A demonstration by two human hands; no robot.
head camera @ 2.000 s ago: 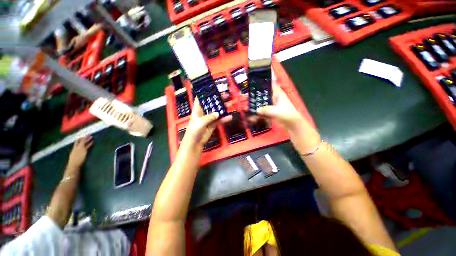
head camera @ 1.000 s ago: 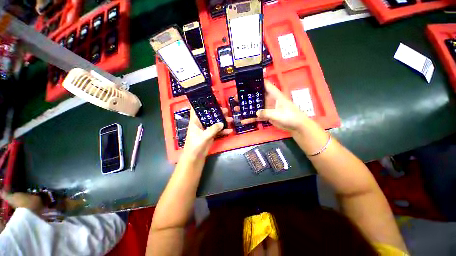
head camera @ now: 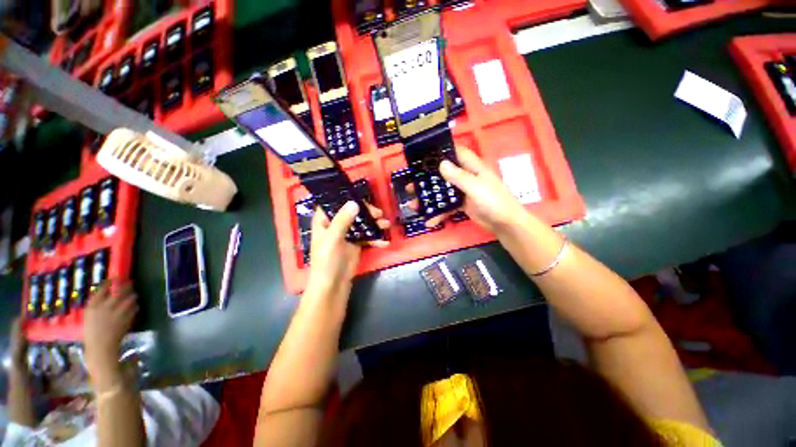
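Observation:
My left hand holds an open flip phone, tilted left, its screen lit white and blue, thumb on the black keypad. My right hand holds a second open flip phone, nearly upright, its screen white with large dark characters; my thumb is at the top of its keypad. Both are above a red compartment tray. In the tray lie an open flip phone with a dark screen, several other phones partly hidden by the held ones, and white slips.
Two flat dark pieces lie at the bench's near edge. A bar-type phone, a pen and a cream fan are left. Another person's hand touches a full red tray. A paper sheet lies right.
My left phone has tilted further left. My right thumb has moved up its keypad, and that screen now shows large characters. A full red tray and the other person's hand have appeared at left.

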